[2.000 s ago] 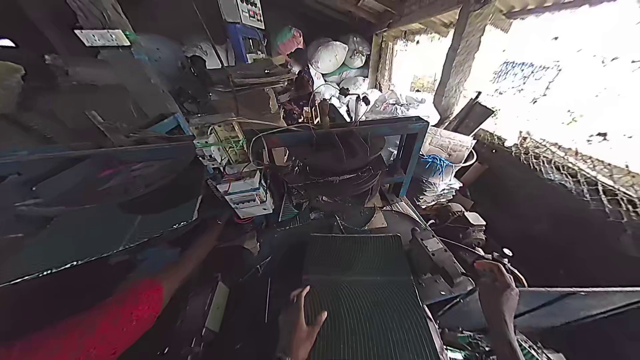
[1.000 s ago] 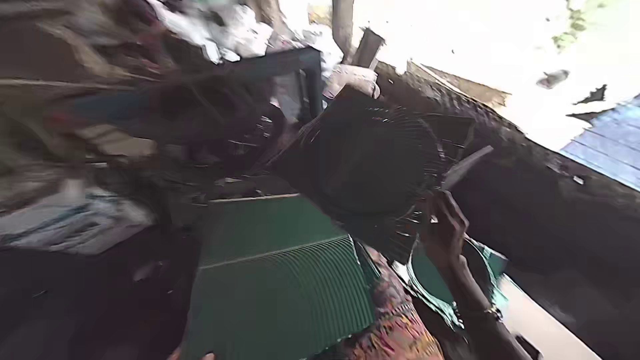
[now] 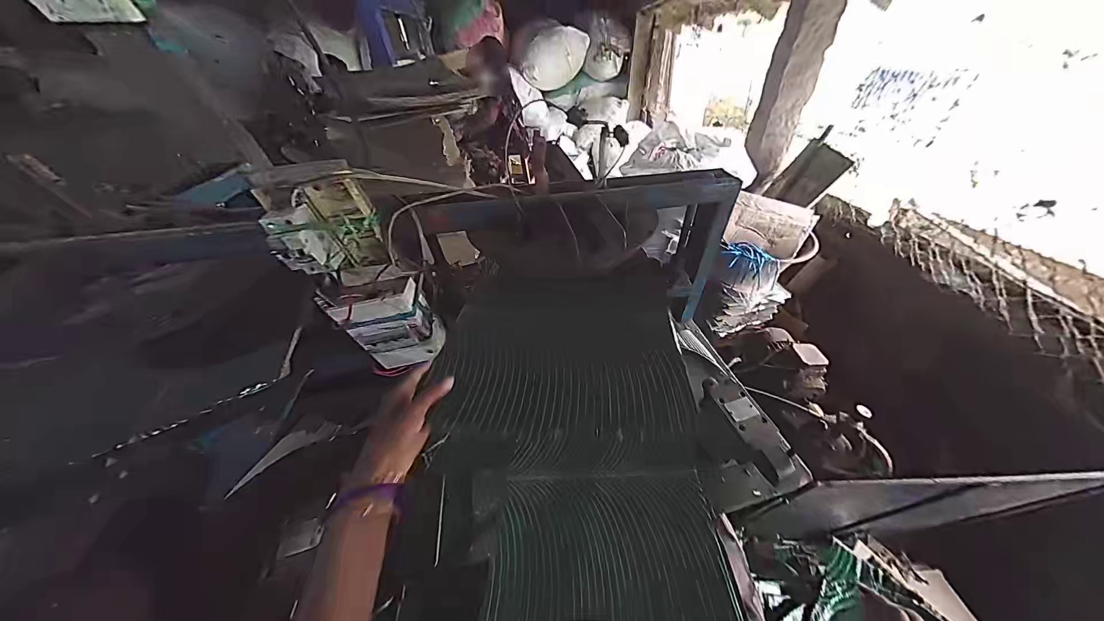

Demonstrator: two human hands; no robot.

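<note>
A dark green ribbed sheet lies on the bench, its far part beneath the crossbar of a blue metal frame. Nearer to me is a second ribbed green sheet, its far end meeting or overlapping the first; which cannot be told. My left hand, with a purple band at the wrist, is at the left edge of the far sheet. Its thumb and forefinger are apart, the thumb tip at the edge, and no grip on the sheet shows. My right hand is out of view.
Left of the sheets stands a stack of white boxes or blocks with wires. A metal bracket and a motor-like machine are on the right. Beyond these, a metal rail runs rightward. Green scraps lie below it.
A ribbed green piece that my right hand held up a second ago now lies out of that hand, apparently on the bench. My right hand has left the view, which has swung back left.
</note>
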